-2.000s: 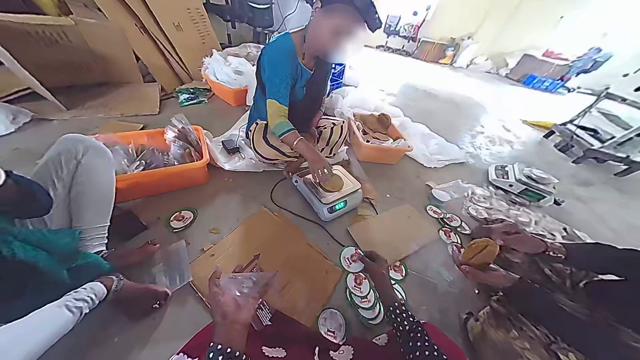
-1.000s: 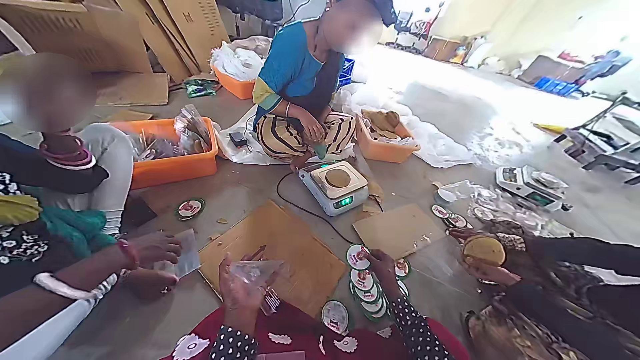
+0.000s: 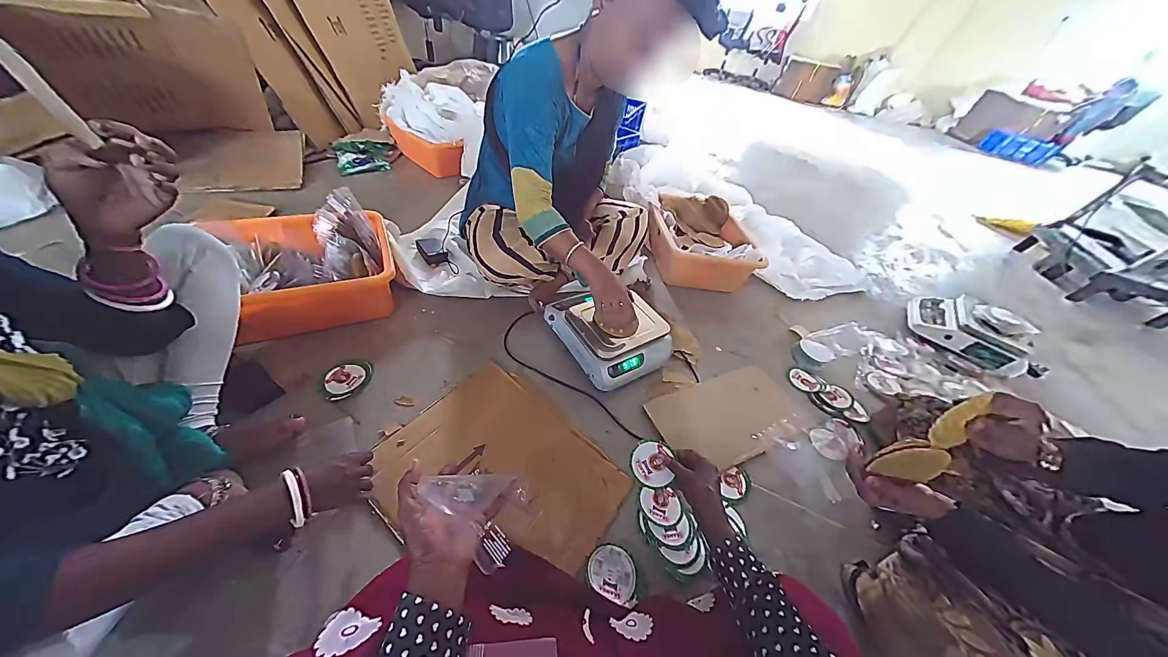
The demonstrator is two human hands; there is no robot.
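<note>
My left hand point(image 3: 438, 534) holds a clear plastic bag point(image 3: 470, 502) above a brown cardboard sheet point(image 3: 534, 456); part of the bag bears printed stripes. My right hand point(image 3: 698, 479) has its fingertips on a round printed label point(image 3: 653, 464) with a green edge, at the top of an overlapping row of such labels point(image 3: 677, 534). Another round label point(image 3: 611, 575) lies nearer my lap. Both of my sleeves are black with white dots.
Across from me a person presses a hand on a digital scale point(image 3: 613, 342). Orange tubs point(image 3: 315, 310) hold plastic bags and brown items. At the right, a co-worker's hands hold flat yellowish rounds point(image 3: 911, 461) near a second scale point(image 3: 972, 333). At the left sits another co-worker with one hand raised.
The person opposite has put a hand back on the scale, where a round item lay uncovered. The left co-worker has raised one hand. The right co-worker's yellowish rounds have come apart. My hands have barely moved.
</note>
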